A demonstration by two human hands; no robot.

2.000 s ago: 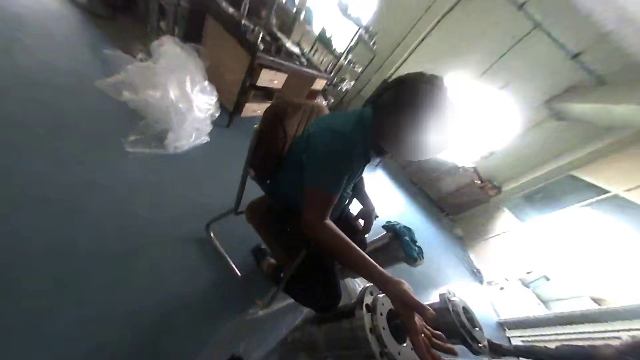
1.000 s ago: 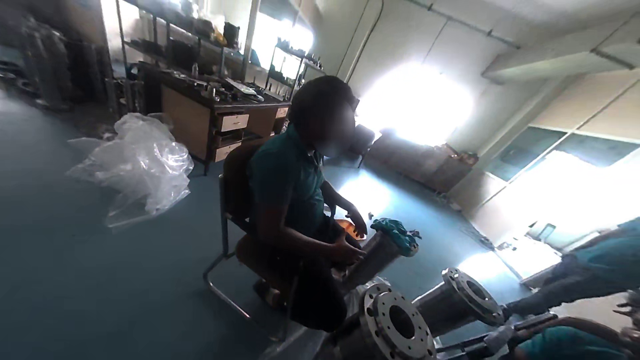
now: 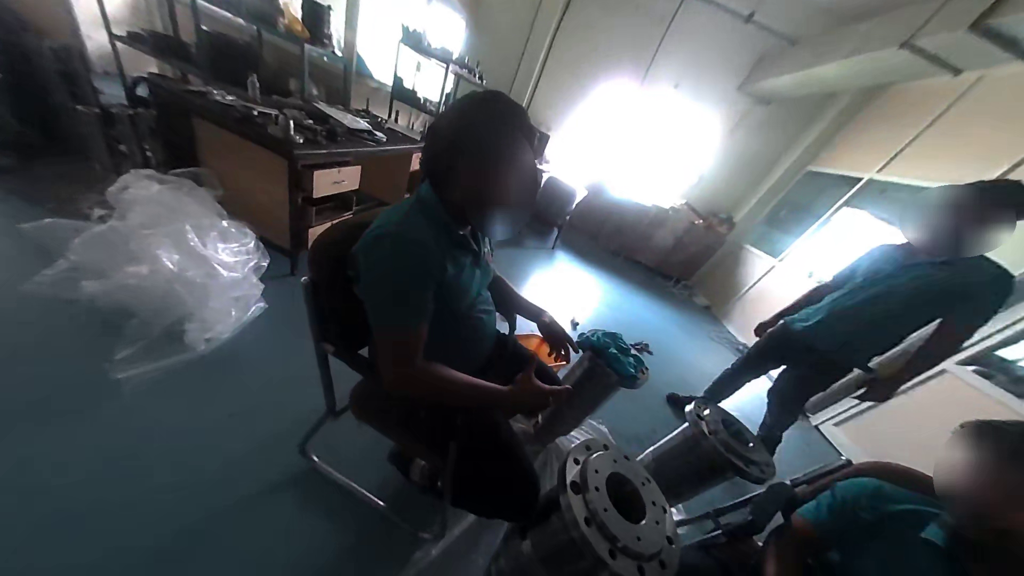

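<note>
Neither my left hand nor my right hand shows in the head view. Nearest to me, at the bottom, stands a metal cylinder with a round flange that has a ring of holes and a central bore. Behind it to the right is a second flanged metal cylinder, tilted in the view. A third metal cylinder carries a green cloth on its top end. A seated co-worker in a green shirt holds both hands close to this third cylinder. An orange container lies behind those hands.
Crumpled clear plastic sheeting lies on the floor at left. A desk bears tools and parts, with shelves behind. One person stands at right; another sits at lower right beside a chair. More plastic lies around the cylinders' bases.
The seated co-worker's arm, earlier stretched over the nearest flange, has drawn back toward the cloth-topped cylinder. The view has swung to the right, and two more people now show there.
</note>
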